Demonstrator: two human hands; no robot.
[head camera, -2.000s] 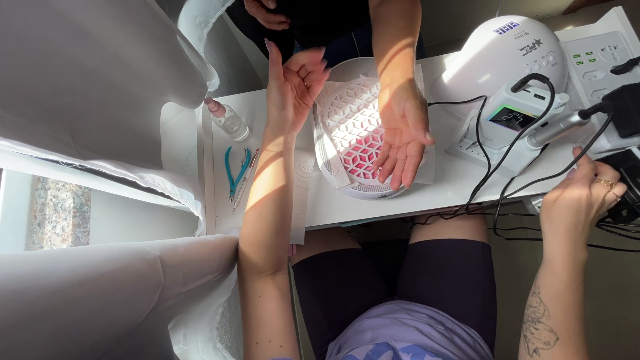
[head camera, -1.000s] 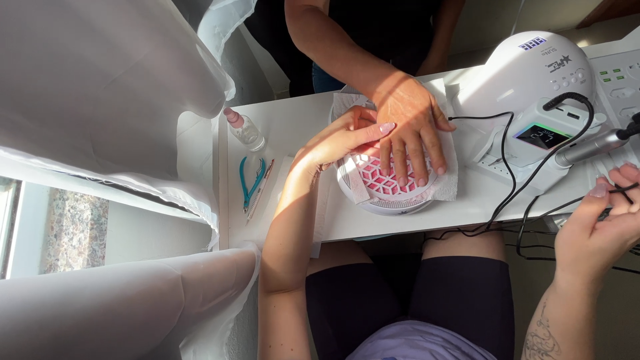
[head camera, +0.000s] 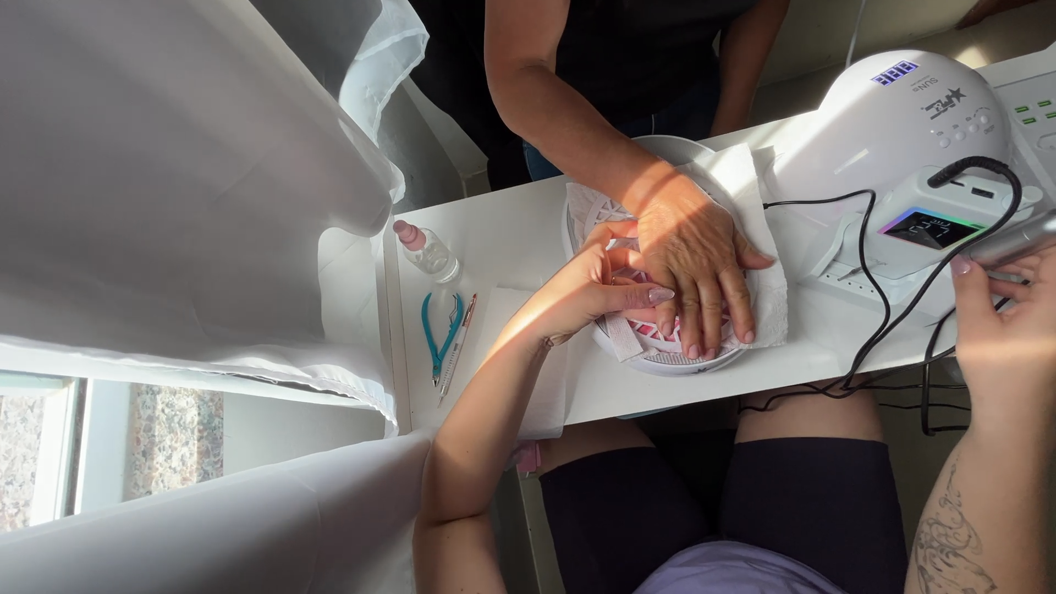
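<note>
My left hand (head camera: 610, 276) has its thumb at the near side of another person's hand (head camera: 693, 256), its fingers bent by that hand's edge. The other hand lies palm down, fingers spread, over a round white nail dust collector (head camera: 672, 363) with a patterned grille, pink beneath. White paper towel (head camera: 763, 289) lies between them. At the right edge, my right hand (head camera: 1011, 305) has thumb and curled fingers at the underside of a silver nail drill handpiece (head camera: 1019, 238); how firmly they grip is unclear. The drill's control unit (head camera: 932, 227), its display lit, stands beside it.
A white nail lamp (head camera: 899, 132) stands at the back right. Black cables (head camera: 874, 330) loop over the table edge. On the left are a pink-capped clear bottle (head camera: 429, 252), teal cuticle nippers (head camera: 440, 338) and a slim pen-like tool (head camera: 458, 351). A white curtain (head camera: 206, 206) hangs beside the table.
The other person's hand has turned from palm up to palm down on the dust collector. My left hand has come from a raised, open pose to that hand. My right hand has moved up to the handpiece.
</note>
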